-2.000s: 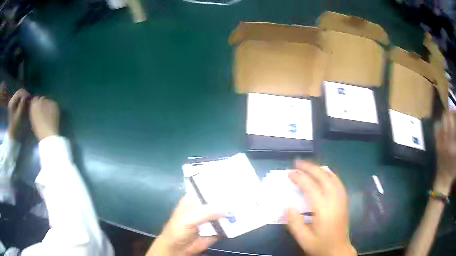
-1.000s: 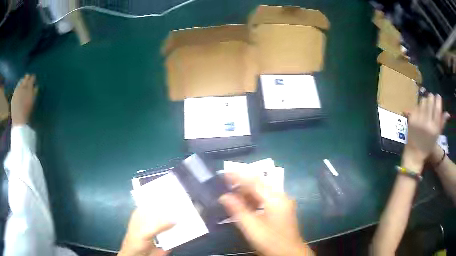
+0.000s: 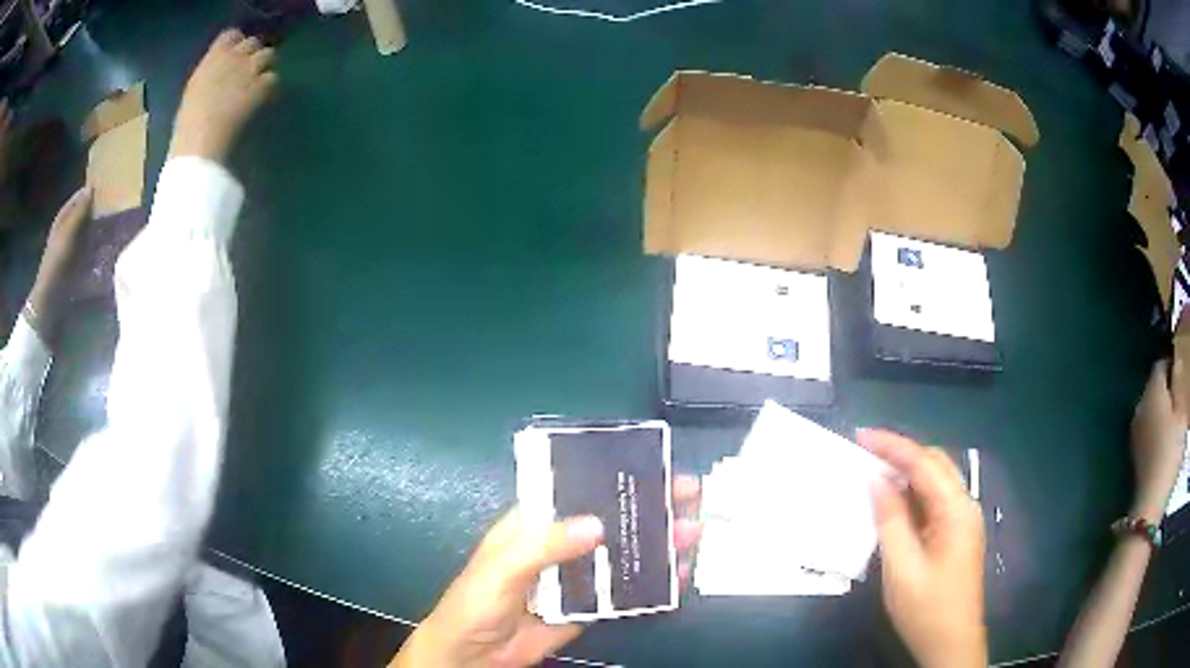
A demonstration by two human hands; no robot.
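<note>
My left hand (image 3: pixel 503 587) holds a stack of papers with a dark card (image 3: pixel 626 516) with small white lettering on top. My right hand (image 3: pixel 933 542) holds a white leaflet (image 3: pixel 809 483) by its right edge, over a pile of white leaflets (image 3: pixel 731 548) on the table. Beyond my hands, an open box (image 3: pixel 750 385) and another open box (image 3: pixel 933 349) stand side by side. Their brown lids are raised, and a white leaflet with a small dark-blue picture lies in each.
A dark card with a white strip (image 3: pixel 974 472) lies partly behind my right hand. At left, a person's white sleeve (image 3: pixel 176 352) reaches across the green table (image 3: pixel 431 261), near another brown-lidded box (image 3: pixel 118 170). At right is another person's forearm (image 3: pixel 1109 587) with a bracelet.
The dark card now lies on my left hand's stack, and my right hand holds a white leaflet. The box at right has left its place beside the two open boxes. The left person's arm reaches farther forward.
</note>
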